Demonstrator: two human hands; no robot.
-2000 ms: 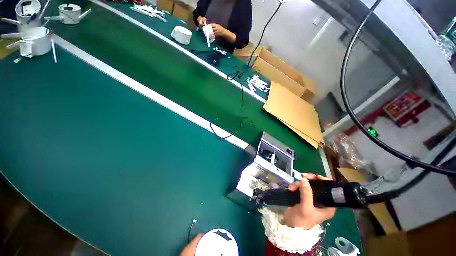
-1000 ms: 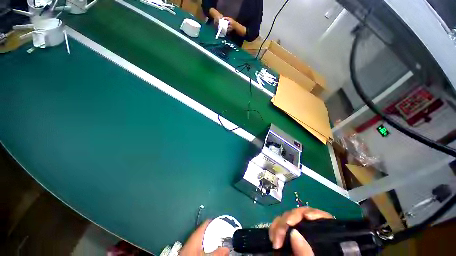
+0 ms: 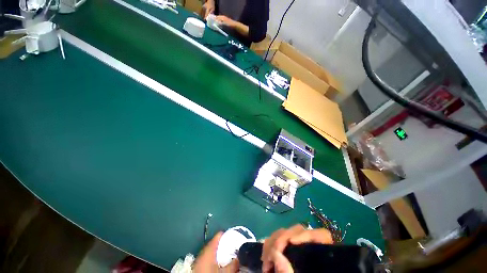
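A round white plastic housing [image 3: 230, 242] is at the bottom centre of the head view. My left hand [image 3: 207, 257] holds it by its left side. My right hand [image 3: 288, 246] is closed around the thick black electric screwdriver [image 3: 334, 258]. The screwdriver lies nearly level, its front end at the housing's right part. The tip and the spot it meets are hidden or too blurred to tell. The grey-silver screw feeder [image 3: 280, 178] stands on the green bench beyond my right hand.
Lead wires [image 3: 328, 221] lie right of the feeder. The green conveyor [image 3: 176, 80] with pale rails runs behind the bench. White part-built units [image 3: 41, 40] stand upper left. A person [image 3: 240, 18] works across the conveyor. Cardboard [image 3: 316, 112] lies far right. A black cable [image 3: 395, 93] hangs at upper right.
My right hand has brought the screwdriver from the feeder down and left to the housing, and has shifted slightly further left since one second ago. My left hand still holds the housing.
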